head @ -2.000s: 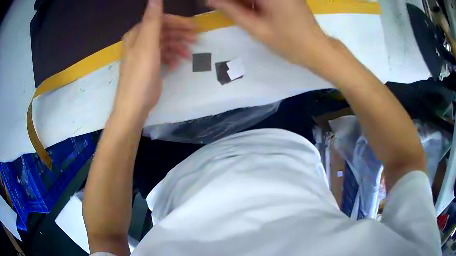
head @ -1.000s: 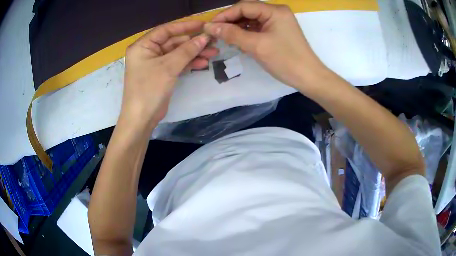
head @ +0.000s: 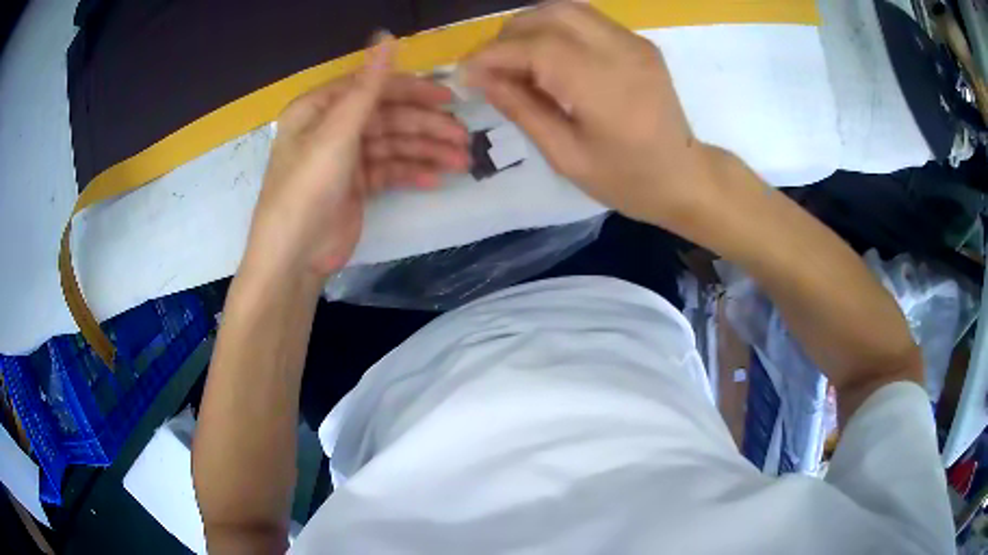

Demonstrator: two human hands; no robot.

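Observation:
The dark garment lies flat at the top left on the white pressing cloth. The yellow strip runs along its edge, and its left end hangs over the table edge. My left hand is over the cloth, blurred, with its fingers spread and nothing seen in it. My right hand is just right of it, thumb and finger pinched on a small pale piece, too blurred to name. A dark grey patch with a white square on it lies below the hands.
A dark oval pad is at the right edge of the table. Clear plastic hangs under the front edge. Blue crates are below left, plastic bags and cardboard below right.
My hands came together above the strip. Since then my left hand has opened and moved slightly off, while my right hand keeps its pinch. The garment and strip lie still.

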